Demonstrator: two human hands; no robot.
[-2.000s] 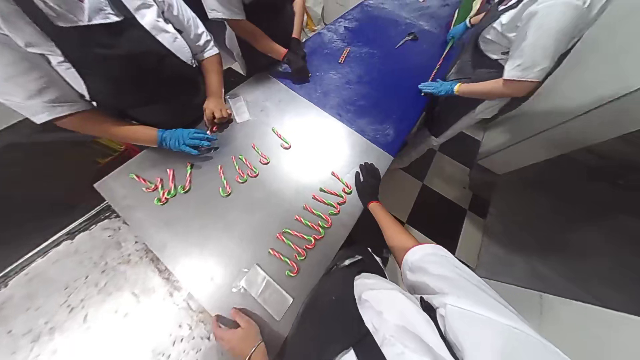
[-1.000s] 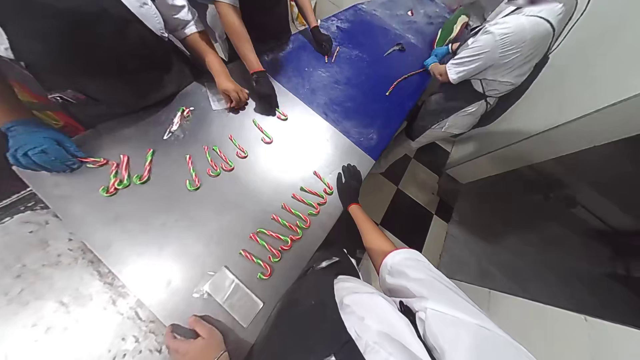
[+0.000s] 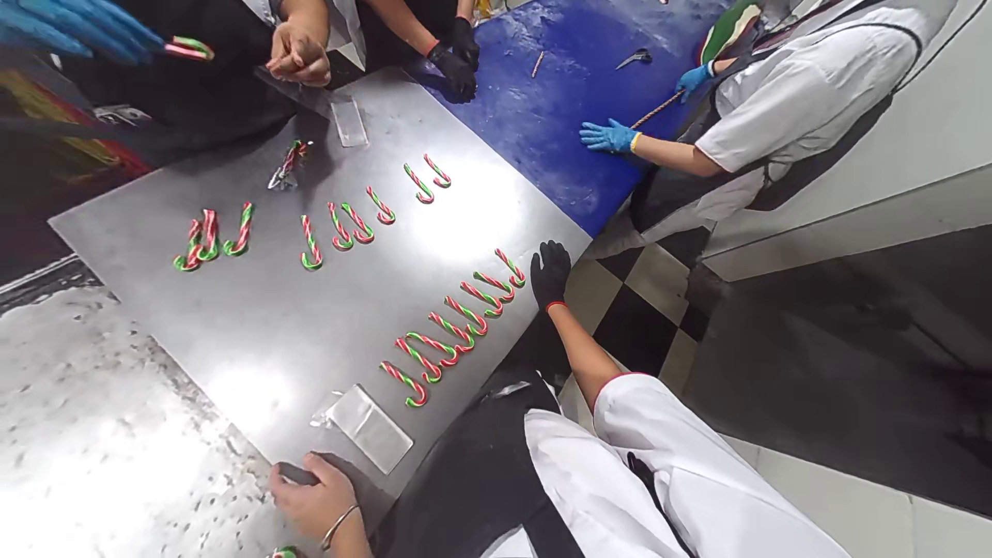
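My left hand (image 3: pixel 314 496), bare with a bracelet, is at the near-left edge of the metal tabletop (image 3: pixel 271 333). A dark patch shows between its thumb and fingers; whether it holds something is unclear. My right hand (image 3: pixel 550 275), in a black glove, rests on the right edge with nothing visible in it, beside a slanting row of several red, white and green candy canes (image 3: pixel 446 337). A stack of clear plastic sleeves (image 3: pixel 372 430) lies between my left hand and that row. Part of another candy cane (image 3: pixel 285 552) shows below my left hand.
More canes (image 3: pixel 353 223) lie across the tabletop, near a wrapped cane (image 3: pixel 288 164) and more clear sleeves (image 3: pixel 349 122). A co-worker's blue-gloved hand (image 3: pixel 85 27) holds a cane. Black-gloved hands (image 3: pixel 457 66) are at the blue mat (image 3: pixel 542 116), which bears scissors (image 3: pixel 639 56). Another co-worker handles a candy rope (image 3: pixel 659 108).
The blue-gloved hand at the left has lifted a cane off the tabletop. A co-worker's black-gloved hand has moved from the metal to the blue mat's edge. My hands look much the same.
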